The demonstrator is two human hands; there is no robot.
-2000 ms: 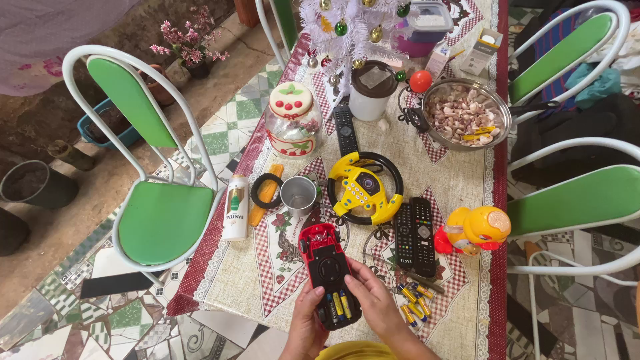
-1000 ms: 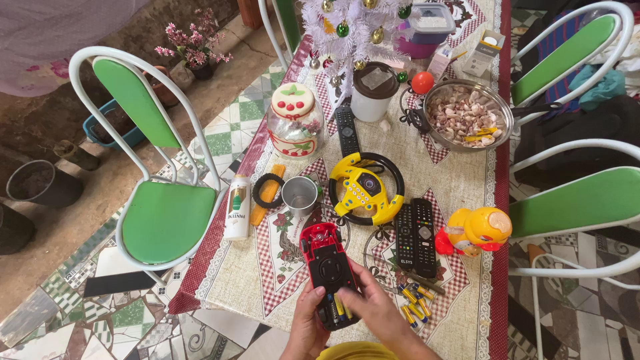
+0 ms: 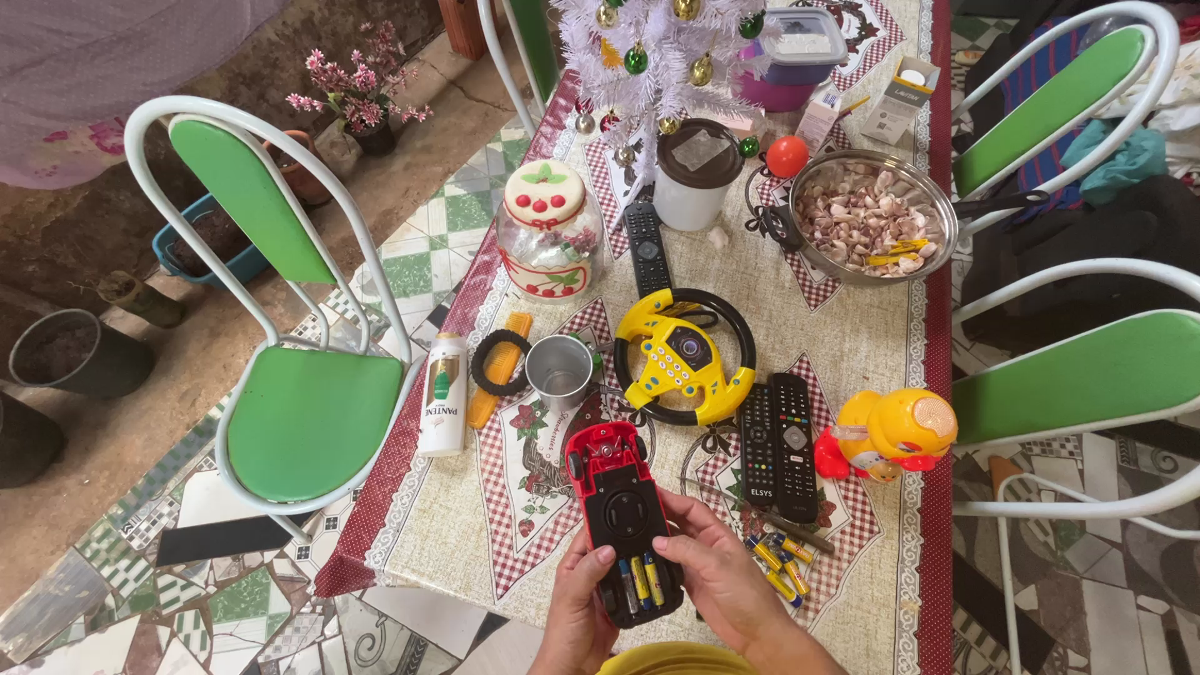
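Note:
A red toy car (image 3: 621,506) is held upside down over the near table edge, its black underside up and several batteries (image 3: 641,582) lying in its open compartment. My left hand (image 3: 578,600) grips its left side, thumb beside the compartment. My right hand (image 3: 717,572) holds its right side, thumb on the underside. Loose yellow and blue batteries (image 3: 780,565) lie right of my right hand, beside a screwdriver-like tool (image 3: 793,530). Two black remote controls (image 3: 777,447), a yellow toy steering wheel (image 3: 685,356) and a metal cup (image 3: 559,371) stand or lie beyond the car.
A yellow-orange toy figure (image 3: 886,433), a shampoo bottle (image 3: 443,396), an orange comb (image 3: 501,369), a glass jar (image 3: 549,234), a lidded white container (image 3: 695,178) and a pan of garlic (image 3: 872,217) surround the work. Green chairs (image 3: 309,422) flank the table; a white decorated tree (image 3: 647,66) stands behind.
Two batteries showed in the compartment two seconds ago; a third now shows at its left. My right hand, over the compartment a second ago, has moved to the car's right side.

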